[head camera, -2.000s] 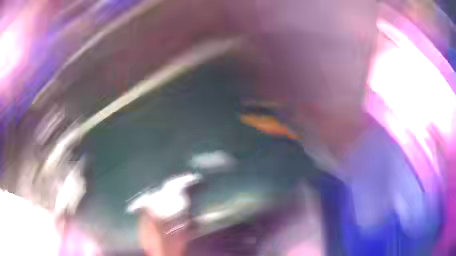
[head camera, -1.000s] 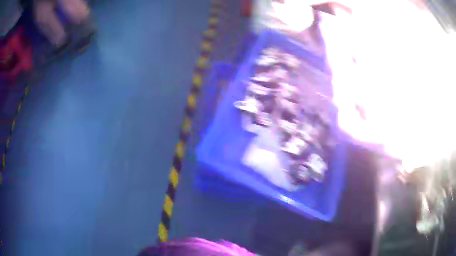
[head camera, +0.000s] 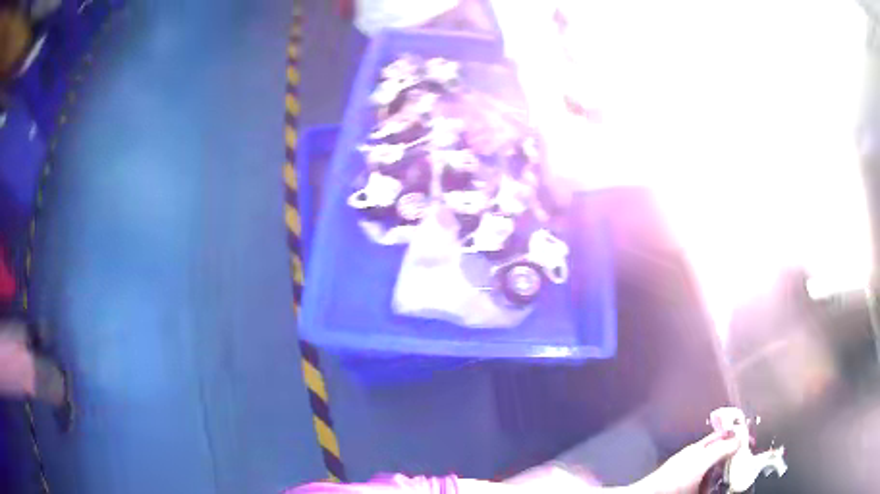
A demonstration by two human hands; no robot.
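Note:
My left hand (head camera: 690, 465) reaches in from the bottom edge, its fingers closed on a small white toy scooter body (head camera: 743, 461) at the lower right. The body has a rounded end at the top and a pronged part pointing right; a dark part shows below near the fingers. The palm side of the grip is hidden. A blurred skin-toned patch (head camera: 809, 365) at the right may be my right hand; its fingers and anything in it cannot be made out.
A blue parts bin (head camera: 453, 345) with white pieces, a dark wheel (head camera: 522, 280) and a whitish liner (head camera: 434, 280) stands on another blue bin. A yellow-black floor stripe (head camera: 291, 193) runs beside it. Glare covers the upper right. A person's hand (head camera: 14, 362) shows at the left edge.
The view has swung from the green bench to the floor and blue bin. Since the last earlier frame, the bin sits further left in the picture and my left hand with the scooter body has appeared.

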